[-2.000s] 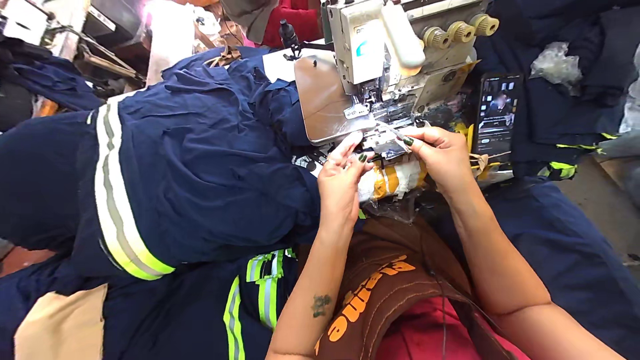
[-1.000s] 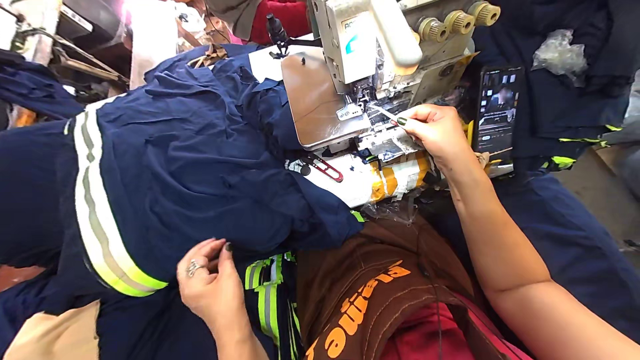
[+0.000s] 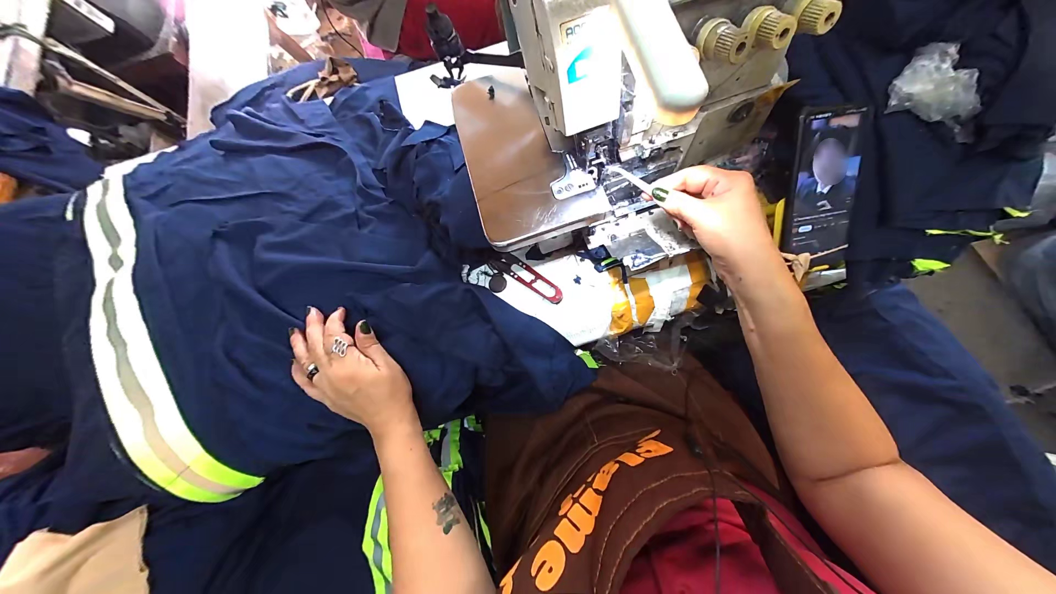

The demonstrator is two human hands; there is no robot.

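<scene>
My right hand (image 3: 709, 206) pinches a thin pale tool, perhaps tweezers (image 3: 631, 179), whose tip is at the needle area of an overlock sewing machine (image 3: 569, 74). Flat on a navy garment (image 3: 289, 239) with a reflective strip (image 3: 136, 371) rests my left hand (image 3: 351, 371), fingers slightly apart, holding nothing. The garment spreads left of the machine, up to its metal cloth plate (image 3: 520, 165). Red-handled thread snips (image 3: 532, 279) lie on the white table surface below the plate.
A phone (image 3: 825, 186) stands upright right of the machine. Dark garments with a crumpled clear plastic bag (image 3: 936, 87) lie beyond it. Yellow tape (image 3: 660, 297) wraps a bundle at the table's front edge. Tan fabric (image 3: 78, 557) lies lower left.
Two seconds ago both hands were together at the needle area. My left hand has moved left and now lies on the navy garment; my right hand stays by the needle with the thin tool.
</scene>
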